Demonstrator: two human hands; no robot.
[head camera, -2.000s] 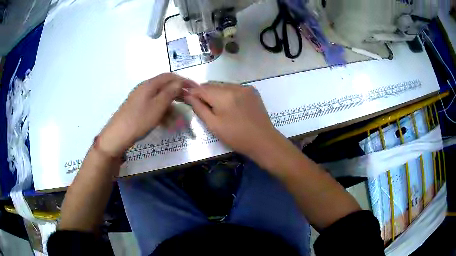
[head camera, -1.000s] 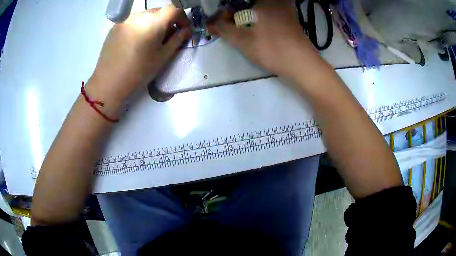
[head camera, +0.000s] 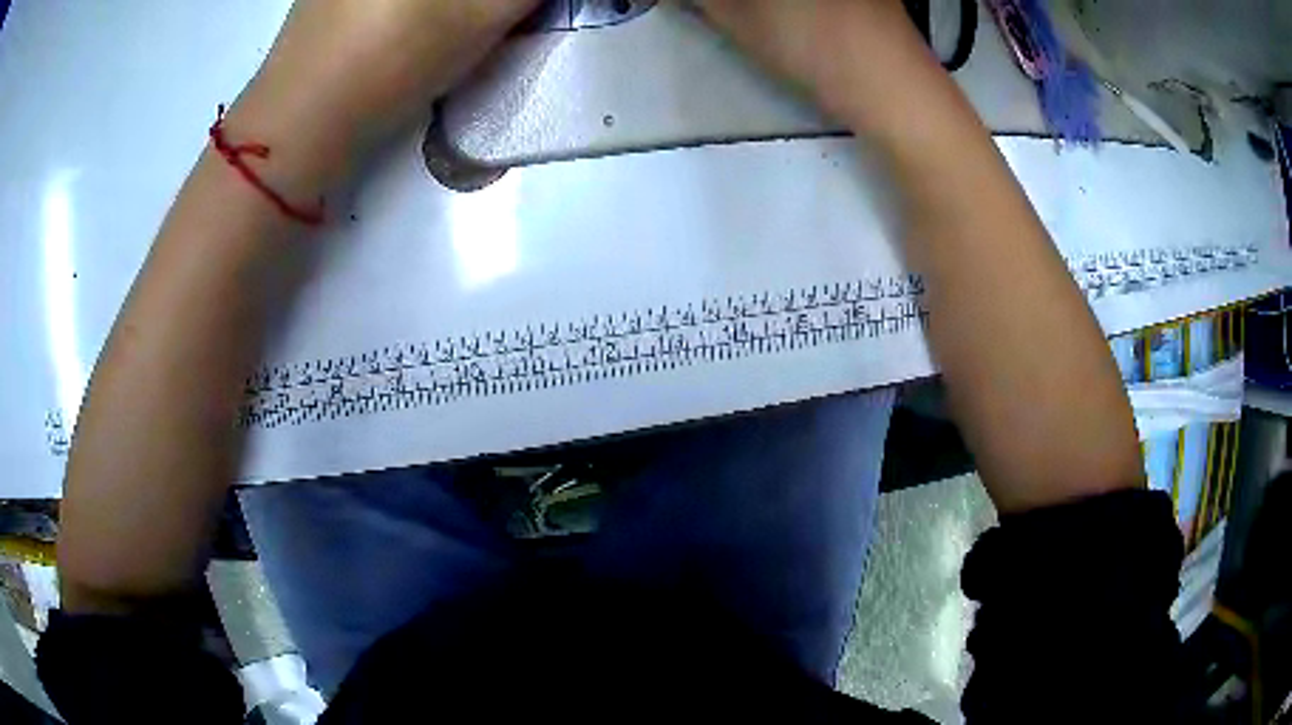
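Observation:
My left hand (head camera: 404, 43) is at the top edge of the head view, cut off by it, with a red string round the wrist. My right hand (head camera: 801, 36) is also cut off at the top edge, to the right of it. The fingertips of both are out of the picture, so what they hold cannot be told. A bit of the shiny metal plate (head camera: 584, 14) shows between the hands. The grey machine bed (head camera: 638, 92) with its rounded left end lies below them.
A black scissor handle (head camera: 965, 31) shows beside my right hand. Purple threads (head camera: 1070, 102) and a slim white stick (head camera: 1145, 116) lie further right. A printed ruler (head camera: 595, 351) runs along the table's front. A yellow rack (head camera: 1221, 460) with white strips stands at lower right.
From in front of the machine, both hands have moved forward to the needle area, then past the top edge of the picture. The view has tilted down and the machine head has left it.

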